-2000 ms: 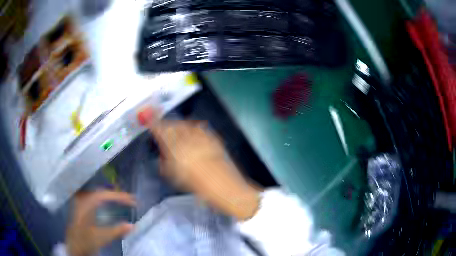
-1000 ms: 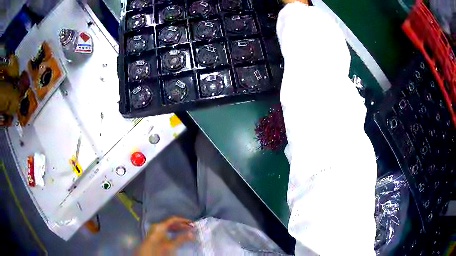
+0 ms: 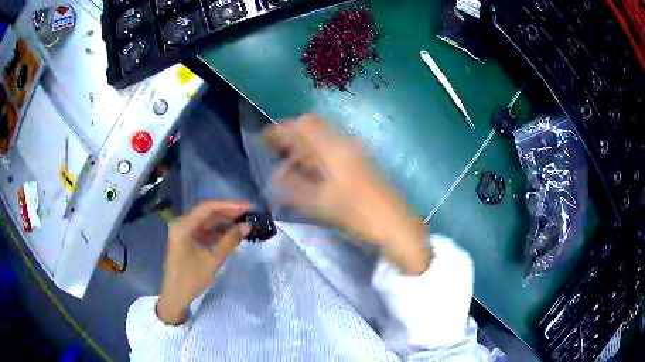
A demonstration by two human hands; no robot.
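My left hand (image 3: 201, 244) holds a round black plastic housing (image 3: 259, 226) between thumb and fingers, low in front of my body. My right hand (image 3: 322, 173) is blurred just above and to the right of it, with fingers bent. Whether it pinches anything cannot be told. A pile of small dark-red leaded components (image 3: 341, 48) lies on the green mat (image 3: 396, 106). A round black part (image 3: 490, 187) lies alone on the mat's right side. White tweezers (image 3: 447, 88) lie between the pile and the clear bag.
A black blister tray (image 3: 180, 32) with round parts is at the top left. The white machine table (image 3: 71, 120) with a red button (image 3: 141, 141) is at left. A crinkled clear bag (image 3: 555, 191) and more black trays (image 3: 601, 106) are at right. A red basket edge (image 3: 629, 25) shows top right.
My right arm has come back from the far end of the big tray towards my body. My left hand has risen and shows the black housing. The view has shifted to the right.
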